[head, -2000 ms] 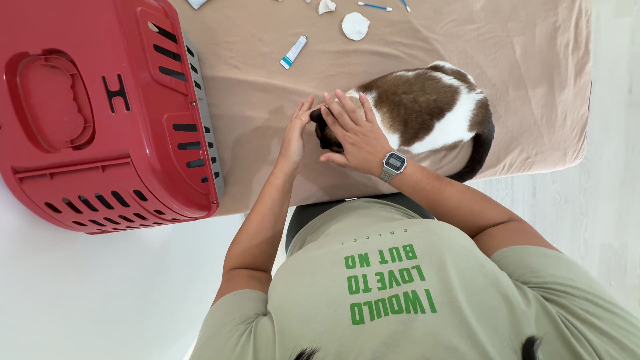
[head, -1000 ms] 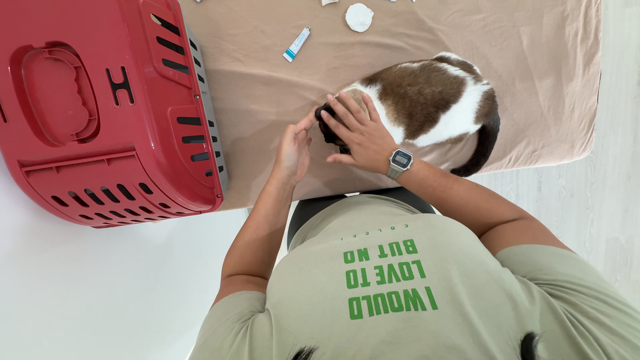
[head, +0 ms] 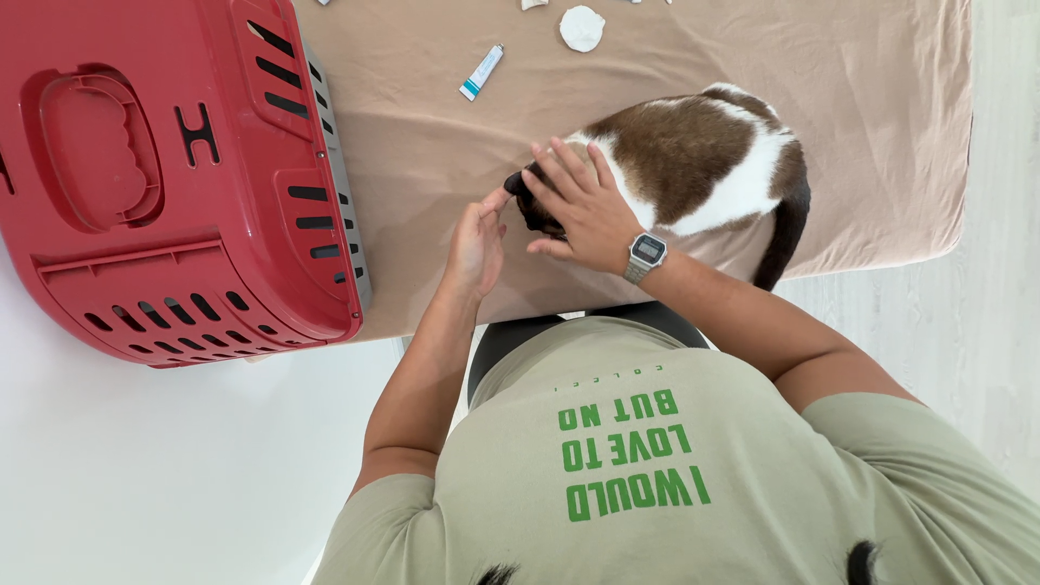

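A brown and white cat [head: 691, 158] with a dark head and dark tail lies curled on a table covered in beige cloth [head: 406, 162]. My right hand [head: 589, 211], with a digital wristwatch [head: 647, 250] at the wrist, rests spread over the back of its head and neck. My left hand [head: 478, 248] is at the left side of the head, its fingertips at the cat's dark ear. Whether those fingertips pinch the ear is not clear. The cat's face is mostly hidden beside my right hand.
A red pet carrier [head: 244, 187] with a grey lower part stands at the left of the table. Beyond the cat lie a small tube [head: 482, 73] with a teal end and a round white cotton pad [head: 582, 29]. Small white items sit at the top edge, partly cut off.
My left hand has shifted slightly, its palm a little further from the cat's head than two seconds ago. My right hand stays on the cat. The view has shifted slightly.
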